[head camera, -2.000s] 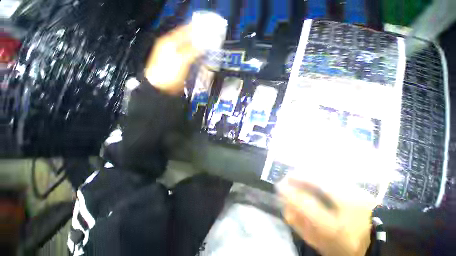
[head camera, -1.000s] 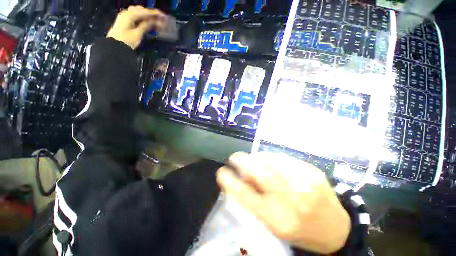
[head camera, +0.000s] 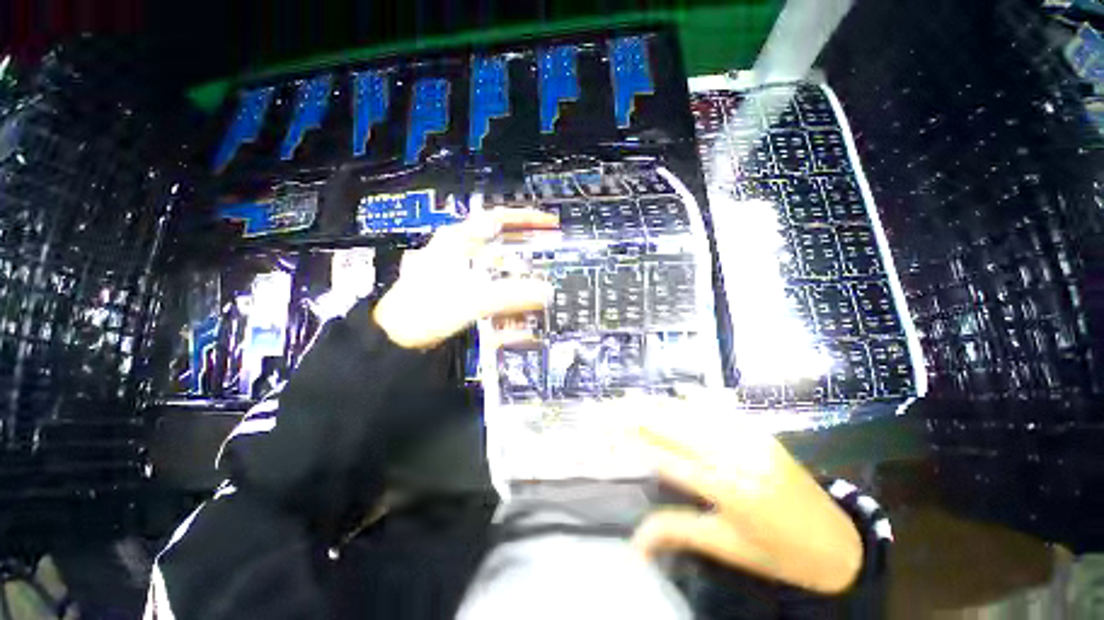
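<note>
A sheet of adhesive pieces (head camera: 617, 291), a grid of dark slotted shapes with white glare, lies over the right part of the black blister tray (head camera: 351, 182). My left hand (head camera: 466, 285) is over the sheet's left edge, fingers apart and pointing right; whether it grips a piece is unclear. My right hand (head camera: 751, 497) is at the sheet's lower edge, thumb and fingers around it, partly lost in glare. Blue circuit boards (head camera: 490, 99) stand in a row in the tray's back pockets. A board with piece applied (head camera: 266, 317) is at the front left.
A second sheet of adhesive pieces (head camera: 811, 242) lies to the right. Stacked black trays (head camera: 993, 206) rise at the right, with similar ribbed black walls at the left. A green surface edge (head camera: 714, 42) and a pale slanting post (head camera: 805, 36) are behind.
My left hand has moved from the tray's left side onto the sheet. The view has shifted, showing more of the back row. My right hand still is at the sheet's lower edge.
</note>
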